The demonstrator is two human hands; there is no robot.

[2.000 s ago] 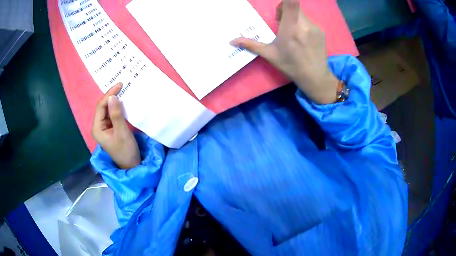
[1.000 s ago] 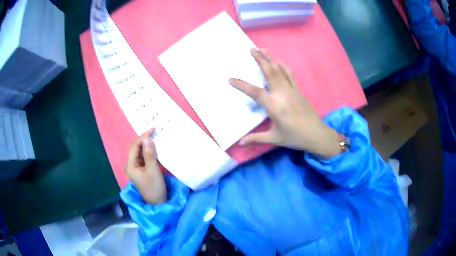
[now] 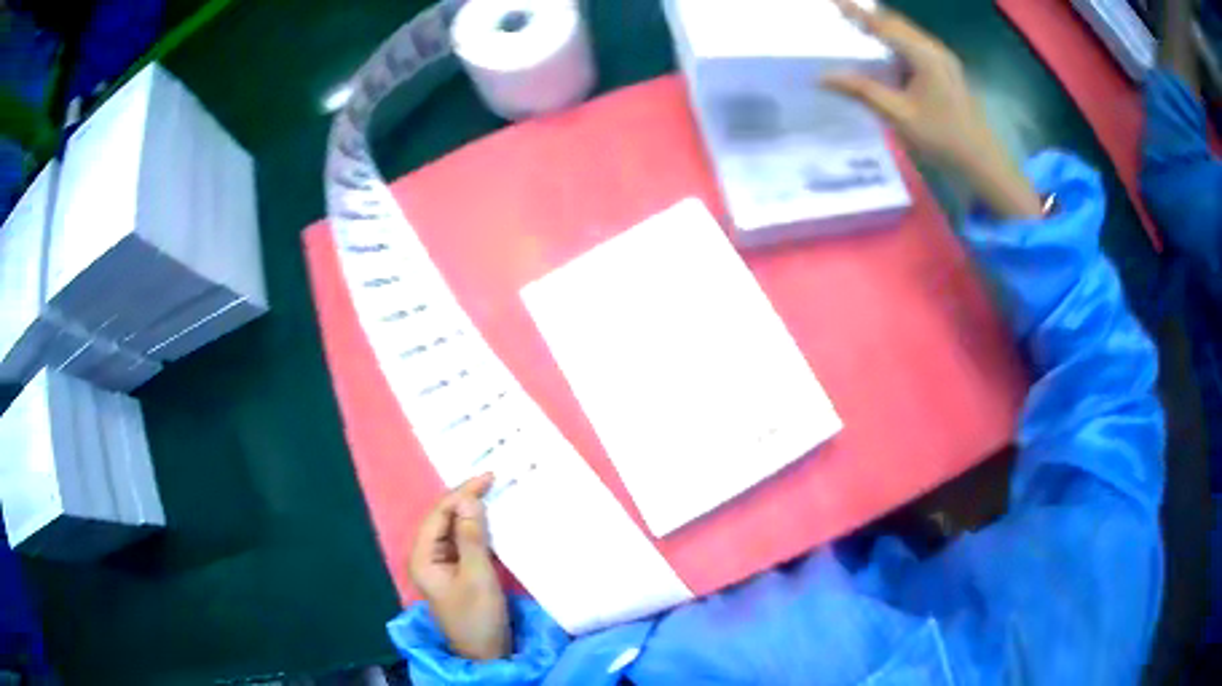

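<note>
The label strip [image 3: 426, 369] runs down the left of the red-pink mat [image 3: 925, 335], its near end blank. My left hand [image 3: 462, 570] has thumb and finger pinched at the strip's left edge by the last printed rows; whether a sticker is lifted is unclear. A flat white box [image 3: 677, 369] lies tilted on the mat, with faint small print near its lower right edge. My right hand [image 3: 925, 107] grips another white box [image 3: 771, 27] at its right edge, over a stack of labelled boxes [image 3: 818, 208] at the mat's far right. This area is blurred.
The label roll [image 3: 525, 60] stands beyond the mat's far edge on the dark green table [image 3: 255, 469]. Tall stacks of white boxes [image 3: 154, 228] and a lower stack [image 3: 81, 462] stand at the left. Another person's blue sleeve [image 3: 1186, 174] shows at the right edge.
My right hand has moved from the box on the mat up to the stack at the far right. The view has shifted, bringing in the roll. My left hand stays at the strip.
</note>
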